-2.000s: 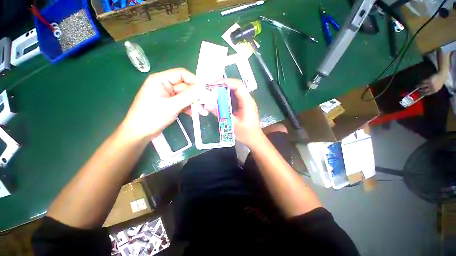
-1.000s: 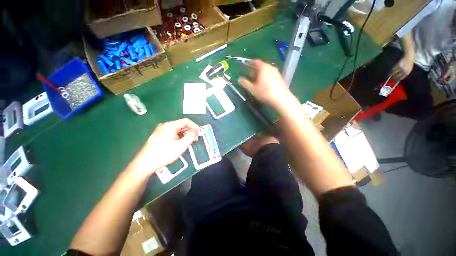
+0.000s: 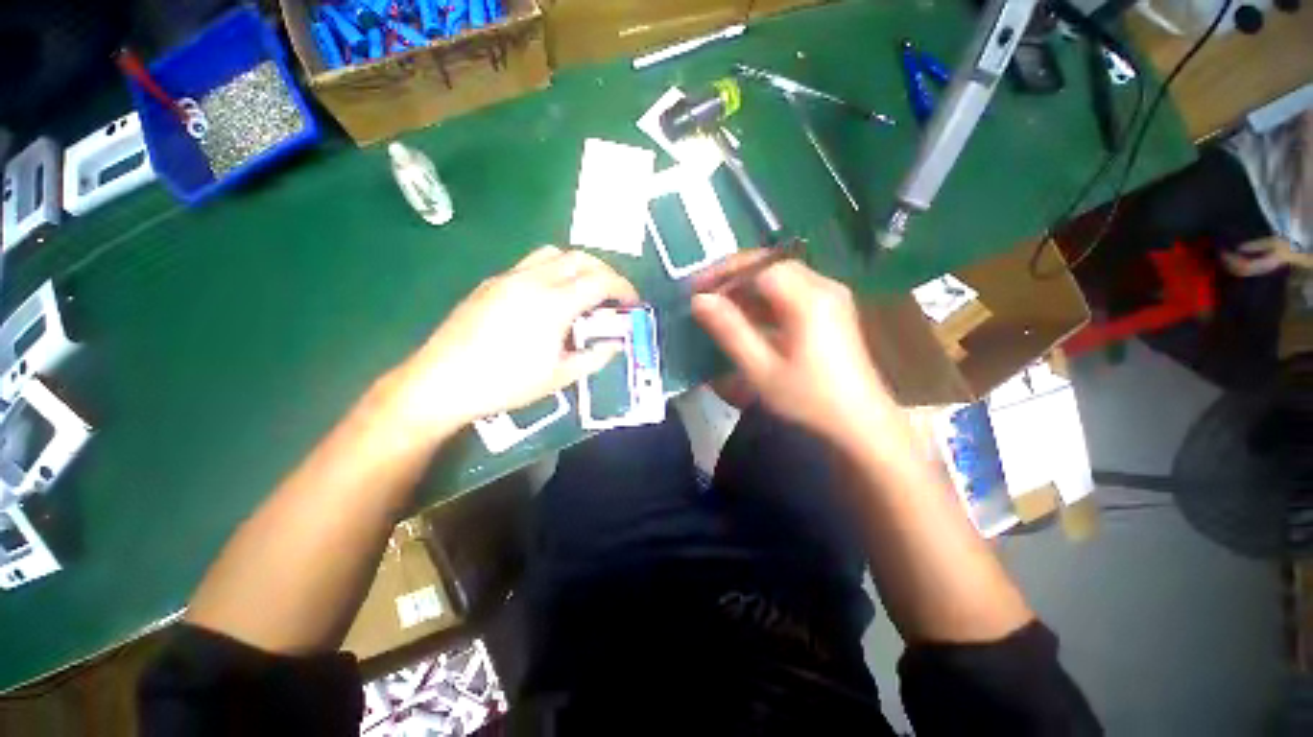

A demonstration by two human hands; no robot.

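A white windowed housing with a blue insert along its right side lies at the bench's front edge. My left hand holds its upper left part, and the fingers hide that part. My right hand is just right of the housing, apart from it. It pinches a thin dark tool, perhaps tweezers, pointing left above the housing's upper right. Another white frame lies partly under my left hand. A white frame and a flat white plate lie behind.
The hammer, tweezers, nippers and electric screwdriver lie at right. The screw bin, blue-insert carton and clear oval item are back left. Housings line the left. Another person's hand shows far right.
My right hand let go of the housing, reached to the tools at the back and has come back with a thin dark tool. The housing has been lowered to the bench edge in my left hand.
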